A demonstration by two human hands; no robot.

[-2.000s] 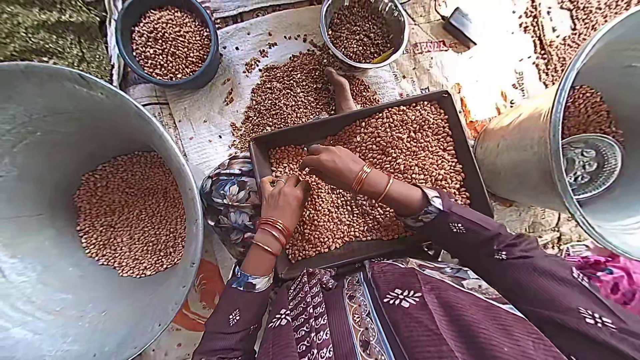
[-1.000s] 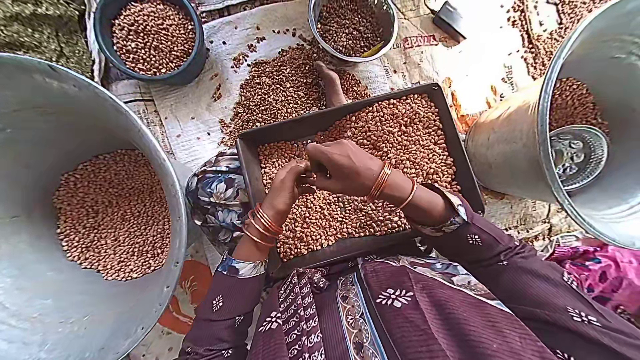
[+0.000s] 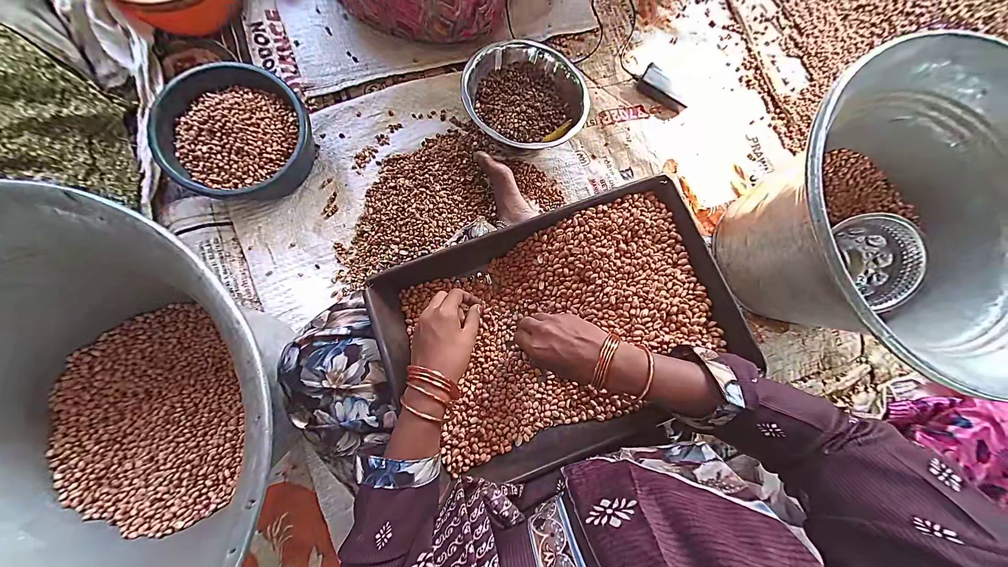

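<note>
A dark rectangular tray (image 3: pixel 721 303) rests tilted on the lap, filled with shelled peanuts (image 3: pixel 622 268). My left hand (image 3: pixel 446 331) is over its left part, fingertips bent together at the nuts; whether anything is pinched there is hidden. My right hand (image 3: pixel 555 342) touches the nuts near the middle with curled fingers, and its grip cannot be seen. Beyond the tray a heap of smaller, darker nuts (image 3: pixel 417 205) lies on woven sacks beside a bare foot (image 3: pixel 508 189). A steel bowl (image 3: pixel 581 102) of dark nuts and a blue-grey tub (image 3: pixel 157 150) of peanuts stand behind.
At left is a large metal tub (image 3: pixel 256 394) with peanuts inside. A tilted metal pot (image 3: pixel 768 236) at right holds nuts and a perforated metal dish (image 3: pixel 882 260). Farther back are a woven basket (image 3: pixel 425 16), an orange container (image 3: pixel 185 16) and a small black object with a cord (image 3: pixel 660 88).
My hands were together over the tray's left part one second ago; now they are apart, the right one lower on the nuts. The view has shifted, showing more of the back.
</note>
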